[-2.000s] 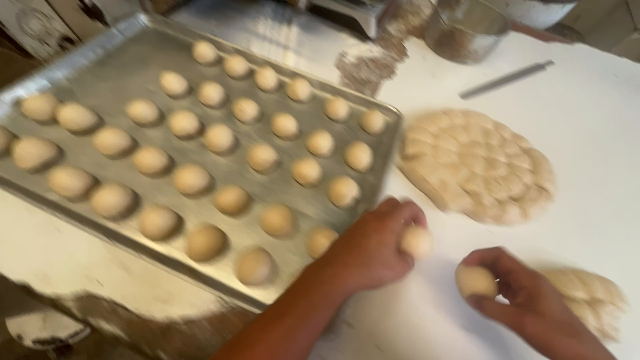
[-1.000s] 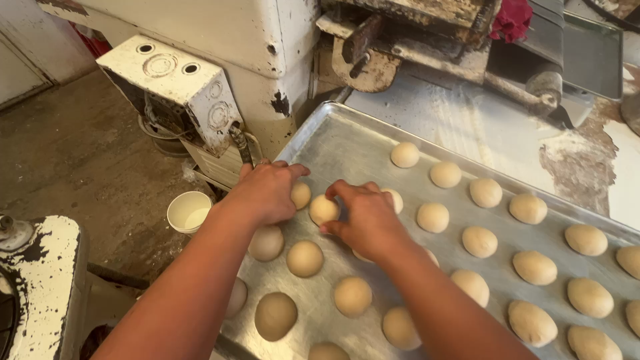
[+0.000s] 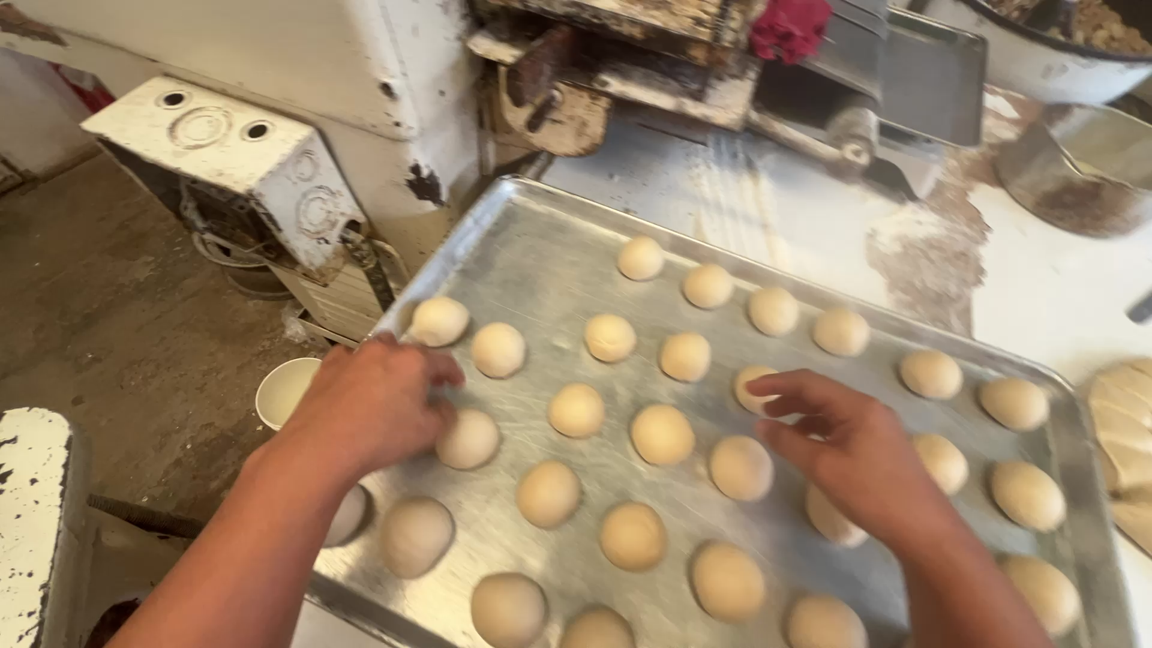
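Observation:
A metal sheet pan (image 3: 540, 234) holds several rows of round dough balls. My left hand (image 3: 382, 400) is over the pan's left edge, fingers apart and holding nothing; one dough ball (image 3: 440, 321) sits just beyond it and another (image 3: 468, 439) lies by its fingertips. Over the right half of the pan, my right hand (image 3: 832, 441) has its thumb and fingers apart, close to a dough ball (image 3: 754, 387) that its fingertips partly cover. Whether they touch that ball cannot be told. Part of a scored dough slab (image 3: 1125, 432) shows at the right edge.
A white electrical box (image 3: 225, 171) juts out left of the pan, above a white bowl (image 3: 284, 392). Worn machinery (image 3: 630, 72) stands behind the pan. A metal pot (image 3: 1080, 171), a dark tray (image 3: 931, 76) and a large basin (image 3: 1071, 63) are at the back right.
Both hands were together at two dough balls near the pan's left end; those balls now lie released there. My right hand has moved right, away from my left.

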